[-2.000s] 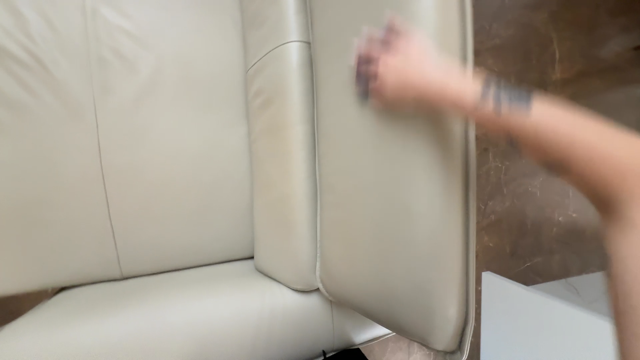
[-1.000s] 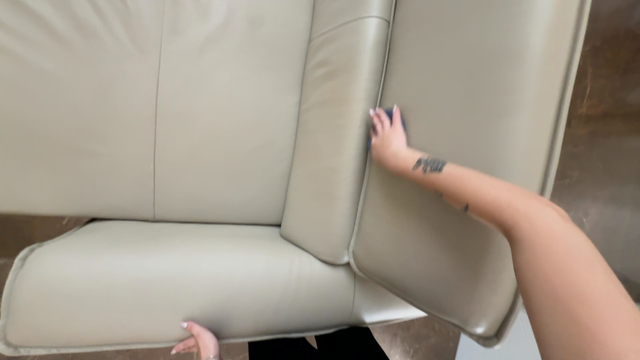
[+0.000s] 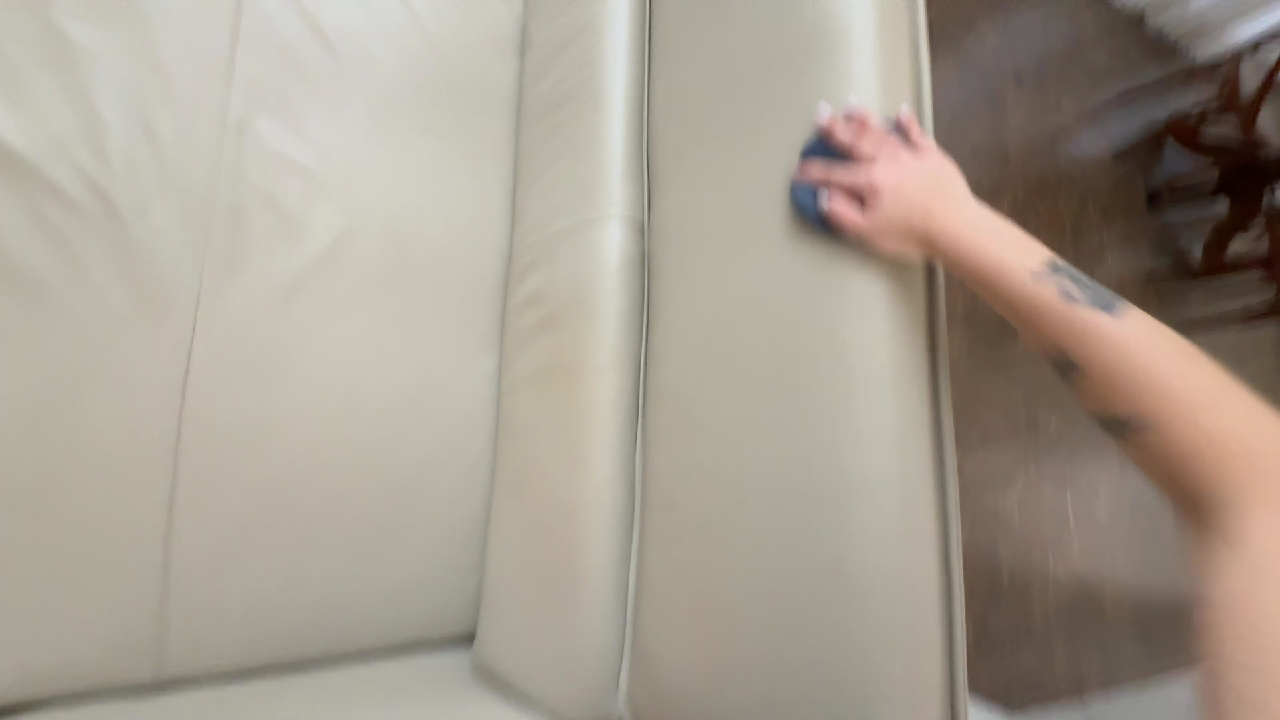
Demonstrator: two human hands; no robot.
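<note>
My right hand (image 3: pixel 885 185) presses a dark blue cloth or pad (image 3: pixel 818 190) flat on the broad side panel (image 3: pixel 790 420) of a beige leather sofa, near the panel's piped outer edge. The hand is slightly blurred and its fingers are spread over the blue thing, which shows between and beside them. Left of the panel runs a narrow padded bolster (image 3: pixel 565 400), and beyond it lies a large seamed cushion (image 3: pixel 340 350) with wrinkles at its upper left. My left hand is out of view.
Brown marble-like floor (image 3: pixel 1030 500) lies to the right of the sofa. Dark reddish-brown furniture (image 3: pixel 1230 170), blurred, stands at the upper right. Another beige cushion section (image 3: pixel 280 690) crosses the bottom left.
My right hand has moved from the seam beside the bolster to near the panel's outer edge, farther up. My left hand, at the lower cushion's edge a second ago, is out of view.
</note>
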